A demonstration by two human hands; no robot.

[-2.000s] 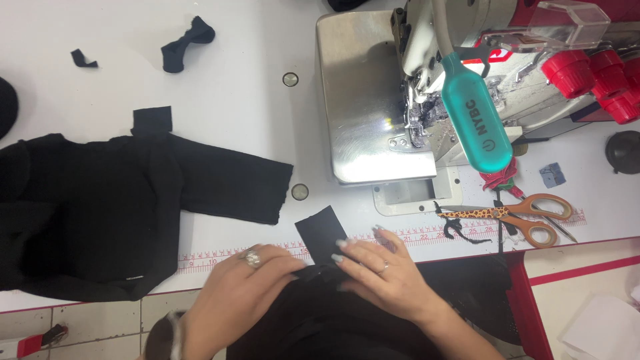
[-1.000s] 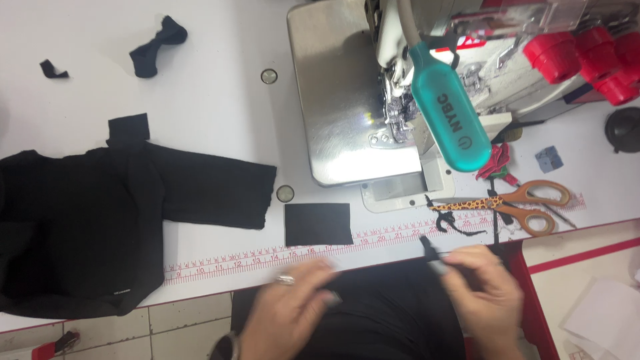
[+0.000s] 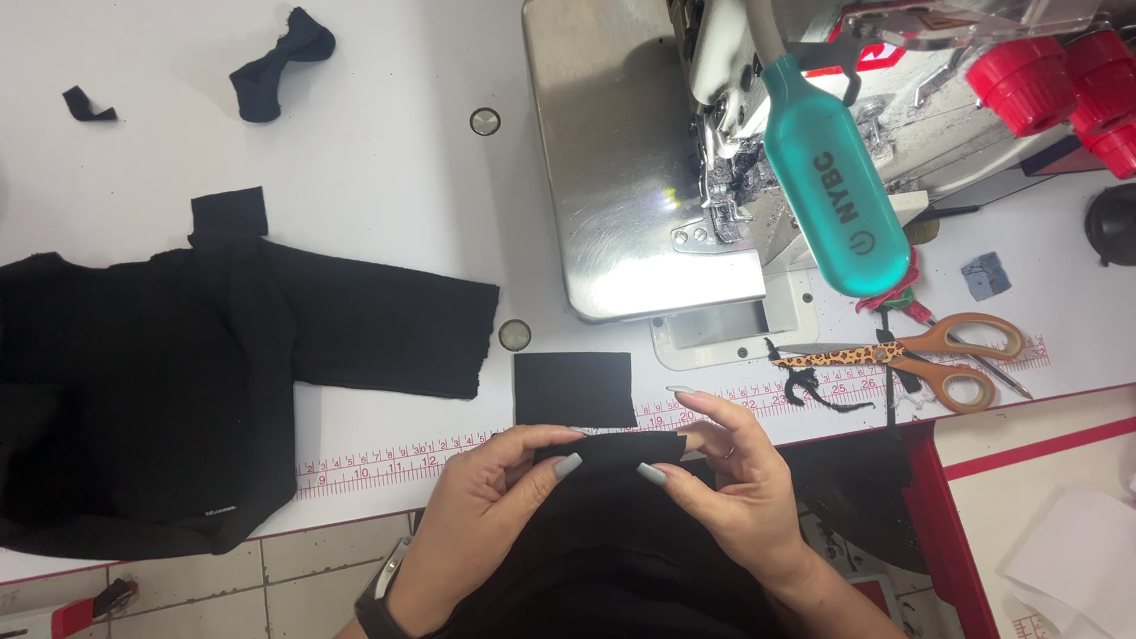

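A black fabric piece is stretched between my hands at the table's front edge. My left hand pinches its left end between thumb and fingers. At its right end is my right hand, thumb below the top edge and a finger behind the cloth. Just beyond lies a flat black fabric rectangle on the white table. Below, black cloth fills the space between my forearms; where the held piece ends against it is hard to tell. A black garment with one sleeve spread rests at the left.
A sewing machine with a metal plate and teal lamp stands beyond. Orange-handled scissors and thread trimmings lie at the right. Black fabric scraps are at the back left. A printed ruler runs along the table's front.
One second ago my hands were apart, the right holding a small dark item near the table edge; now both are together on black fabric. The fabric rectangle, tilted at first, lies straight now.
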